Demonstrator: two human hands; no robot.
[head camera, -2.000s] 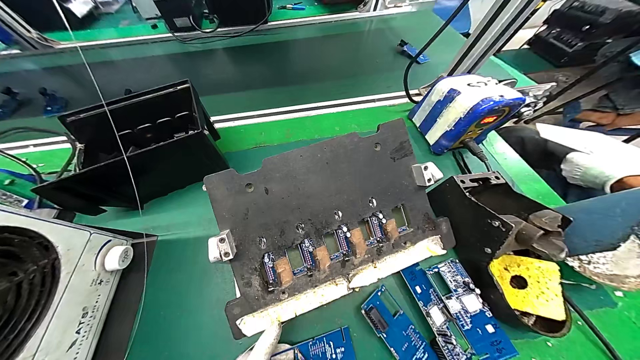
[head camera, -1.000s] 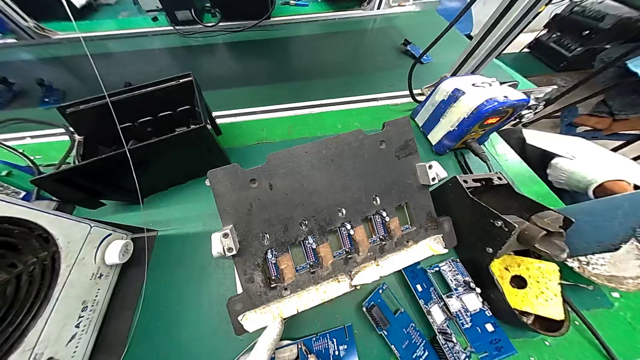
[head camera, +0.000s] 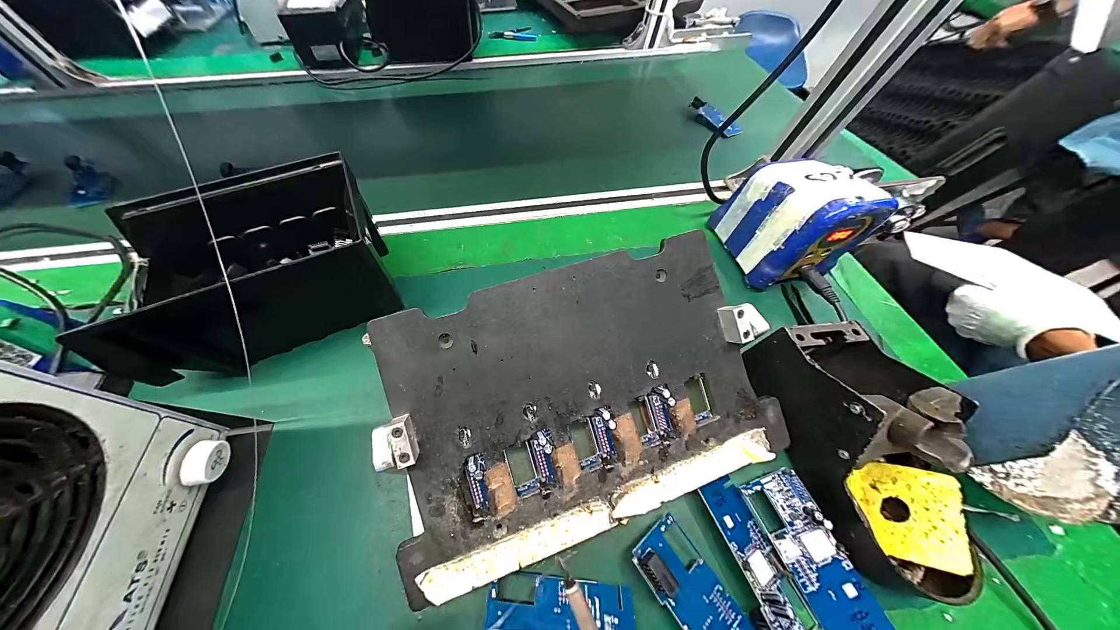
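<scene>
Neither my left hand nor my right hand is in view. A black fixture plate (head camera: 569, 341) lies tilted, with small blue circuit boards (head camera: 542, 459) standing in its slots between brown pads. Whitish tape (head camera: 516, 553) covers its lower edge, and metal blocks sit at its sides. Below the plate, a thin metal tip on a pale shaft, seemingly a soldering iron (head camera: 577, 602), points over a blue circuit board (head camera: 617, 599); whatever holds it is hidden below the frame. More blue boards (head camera: 691, 577) lie to the right, some with white and black components (head camera: 818, 544).
A black soldering iron stand with a yellow sponge (head camera: 910, 516) is at right, below a blue-and-white soldering station (head camera: 801, 219). A black box (head camera: 254, 280) and a fan unit (head camera: 105, 499) are at left. Beyond the right edge is another person's gloved hand (head camera: 989, 319). A thin wire hangs at left.
The gloved finger that was at the plate's lower left edge has left the view. The pale shaft with its metal tip now shows over the lower board.
</scene>
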